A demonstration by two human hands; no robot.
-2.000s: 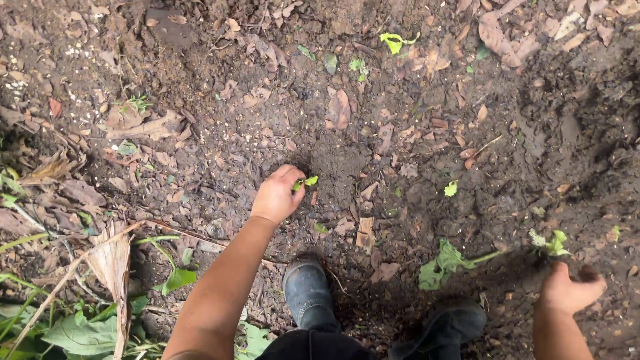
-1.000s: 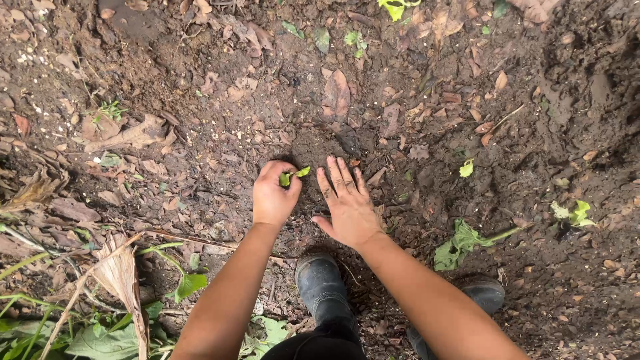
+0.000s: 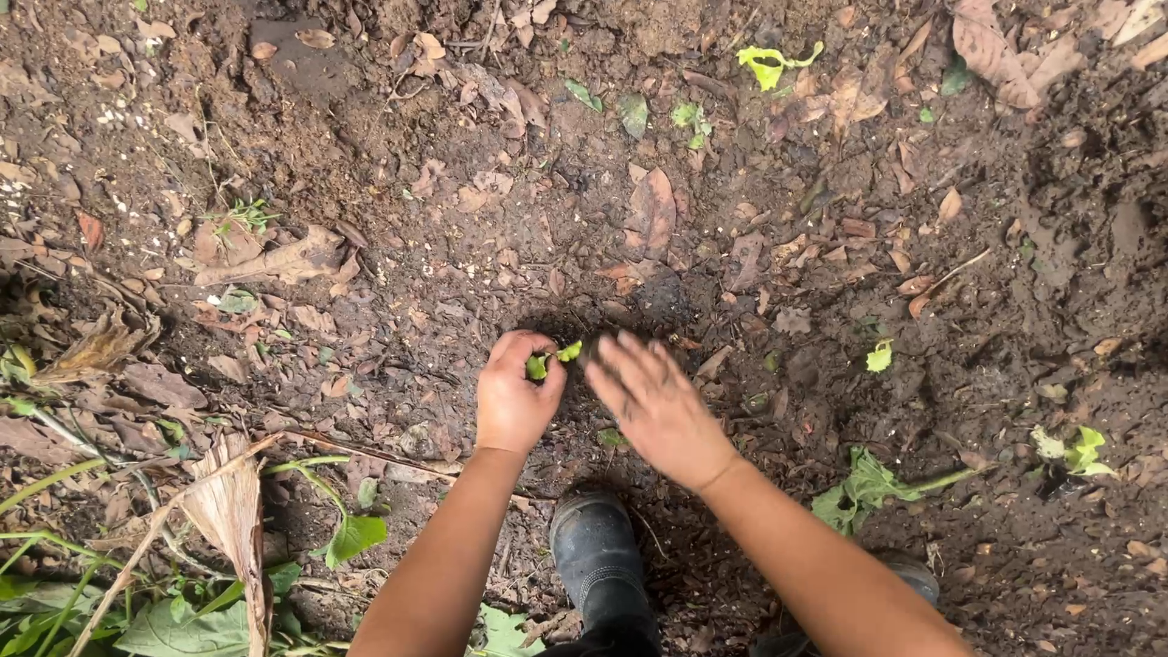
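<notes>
My left hand (image 3: 518,392) is closed around a small green seedling (image 3: 551,360) close to the ground, with its leaves showing between thumb and fingers. Its stem and base are hidden. Just right of it, my right hand (image 3: 659,408) lies palm down with fingers extended over the dark soil (image 3: 671,297), slightly blurred and with soil on the fingers. It holds nothing that I can see. Farther right, another small light-green plant (image 3: 1083,452) stands at the soil, beside a wilted green leaf (image 3: 862,491) with a long stalk.
My dark rubber boot (image 3: 598,547) is below my hands; the other (image 3: 912,575) is partly behind my right forearm. Green plants and a dry husk-like leaf (image 3: 228,511) lie at lower left. Brown leaves (image 3: 651,212) and a yellow-green leaf (image 3: 776,66) are scattered on the muddy ground.
My right hand has come from the small plant at the far right to the soil beside my left hand. My left hand stays around the seedling.
</notes>
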